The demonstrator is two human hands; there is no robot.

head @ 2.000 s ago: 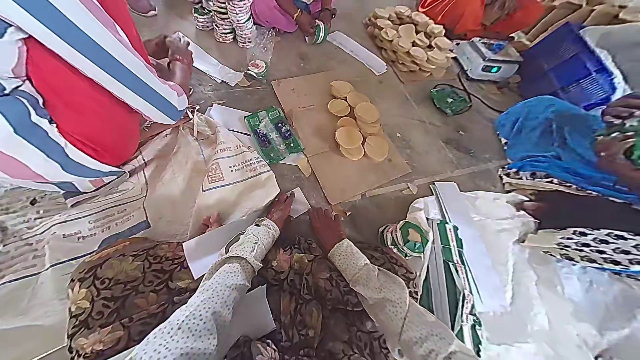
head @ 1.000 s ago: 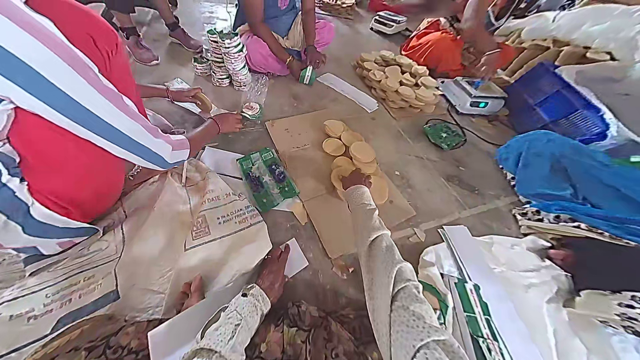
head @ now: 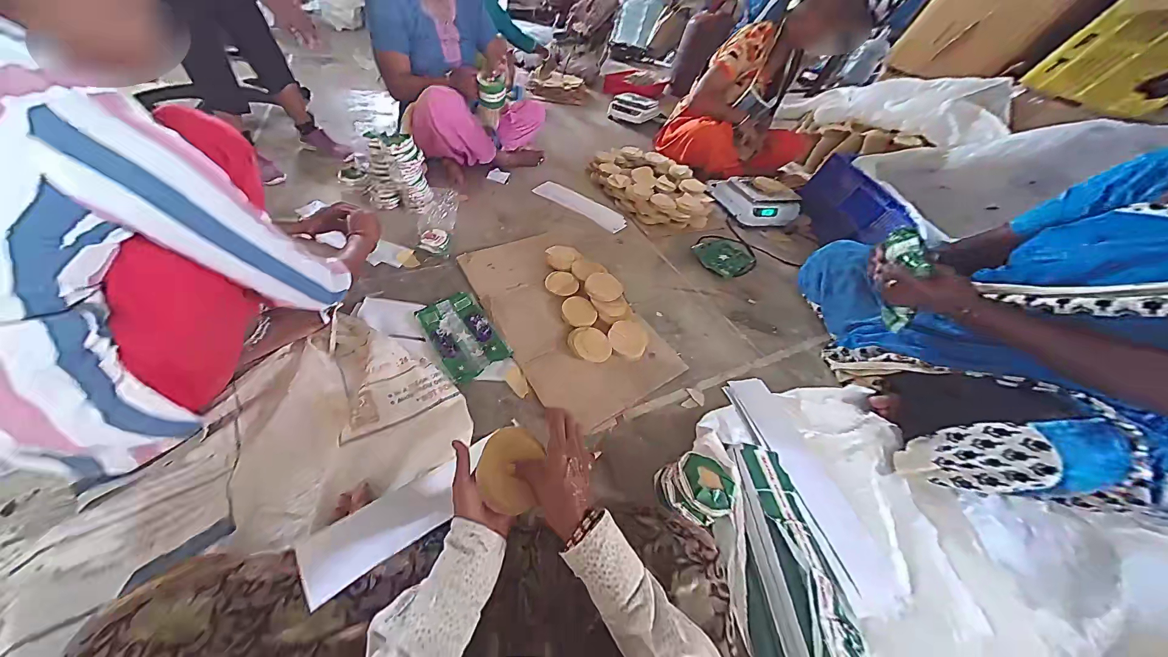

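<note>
Between my two hands, above my lap, is a round flat yellowish disc, perhaps a stack of several. My left hand holds its left and lower edge. My right hand presses on its right side, fingers extended. A white paper sheet lies on my lap, partly under the left hand. Ahead, several similar discs lie in small overlapping piles on a cardboard sheet. Left of them is a green printed packet.
A sack and a person in striped cloth are at left. Right are a wrapped green-and-white roll, long white strips, plastic sheeting and a person in blue. Farther off stand a disc heap, a digital scale and a blue crate.
My right hand has come back from the discs on the cardboard toward my lap. Both hands now hold yellowish disc material. The view has tilted up. The person in blue now holds a green packet.
</note>
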